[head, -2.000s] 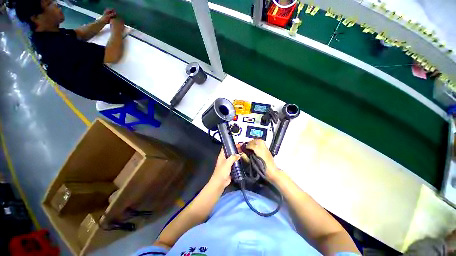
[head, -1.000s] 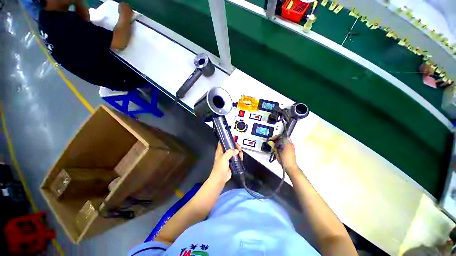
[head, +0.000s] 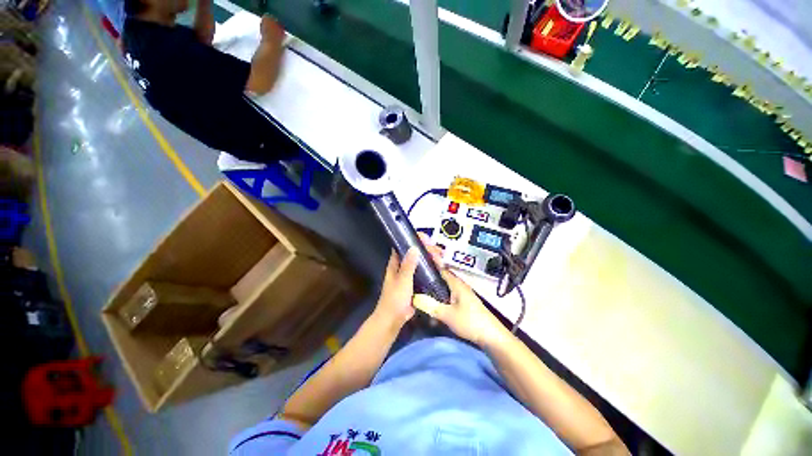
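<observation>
A dark grey hair dryer (head: pixel 401 233) is in both my hands, its pale ring-shaped head up and to the left, its handle towards me. My left hand (head: pixel 401 283) is closed around the handle. My right hand (head: pixel 452 307) holds the handle's lower end. The white test panel (head: pixel 465 242) lies on the bench ahead, with two lit meters, red switches, a black knob and an orange block. A bundled black cord (head: pixel 511 267) lies at the panel's right side. A second dryer (head: pixel 539 240) lies beside the panel on the right.
Another dryer (head: pixel 394 125) lies on the bench farther left, partly hidden by the held dryer's head. An open carton (head: pixel 294 283) stands on the floor at left. A person in dark clothes (head: pixel 191 80) sits at far left. A green conveyor (head: pixel 623 205) runs behind the bench (head: pixel 623 294).
My right hand has come back from the panel's right edge to the held dryer's handle. The dryer's head has tilted, its ring now facing me more. The view has shifted left.
</observation>
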